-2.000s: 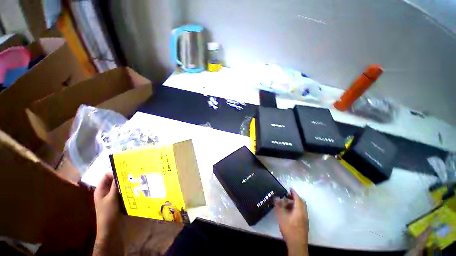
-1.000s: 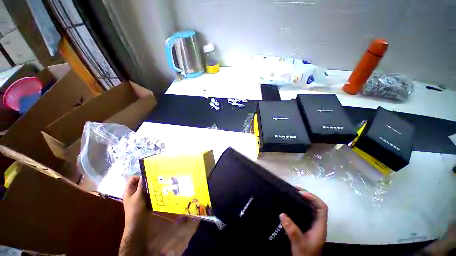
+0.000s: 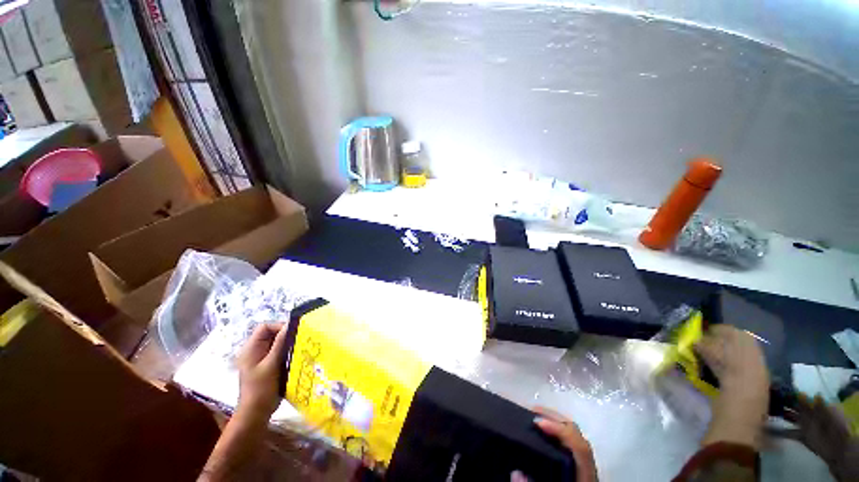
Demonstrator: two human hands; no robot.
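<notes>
My left hand point(image 3: 263, 362) holds the black-ended far end of the yellow printed sleeve point(image 3: 350, 388). My right hand point(image 3: 568, 441) grips the lower right end of a black inner box point(image 3: 478, 432), its fingers over the top edge. The black box meets the open right end of the sleeve, in line with it; how far it is inside is hidden. The sleeve shows an earphone picture. The lower part of the box and my right hand are cut off by the bottom edge.
Two black boxes point(image 3: 532, 297) stand behind, with clear film point(image 3: 603, 372) before them. Another person's hands point(image 3: 739, 381) are at a box on the right. A clear accessory bag point(image 3: 209, 306) and cartons point(image 3: 202, 235) are left. Kettle point(image 3: 374, 153) and orange flask point(image 3: 682, 204) stand at back.
The black box has been lifted from the table and brought into line with the sleeve's open end. The other person's hands have reached in to the right-hand box. The view has tilted up.
</notes>
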